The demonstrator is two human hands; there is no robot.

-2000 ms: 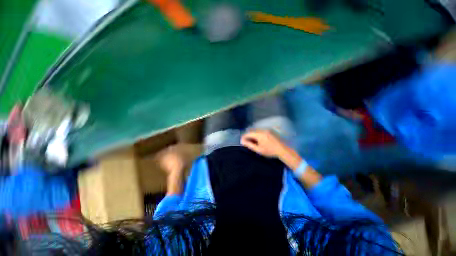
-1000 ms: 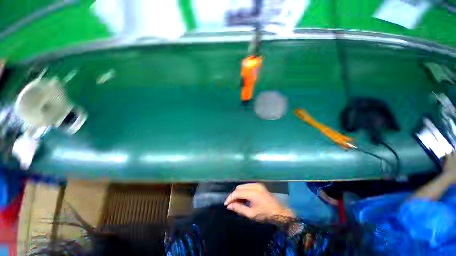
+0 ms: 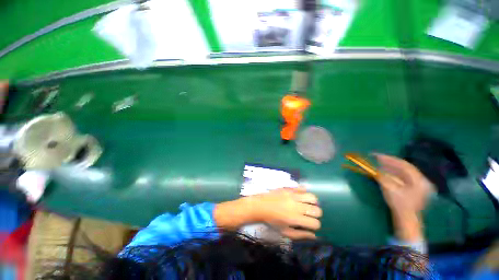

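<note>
A flat white-and-dark rectangle, a tablet by its look (image 3: 262, 179), lies at the near edge of the green mat. My left hand (image 3: 284, 212) lies across it, fingers pointing right; its underside and grip are hidden. My right hand (image 3: 404, 183) is blurred, at the right end of the orange-yellow ribbon cables (image 3: 361, 164); whether it holds one cannot be told. The orange electric screwdriver (image 3: 292, 116) hangs nose-down beside the round grey screw dish (image 3: 315, 144).
A cream fan (image 3: 52, 141) stands at the left. A black corded lump (image 3: 437, 163) lies right of my right hand. A brown cardboard box (image 3: 82, 240) is below the bench edge at left. White sheets (image 3: 169, 30) hang on the green back panel.
A tablet-like rectangle and my left hand now show at the bench's near edge. My right hand has moved from my lap up to the cables. The view has shifted.
</note>
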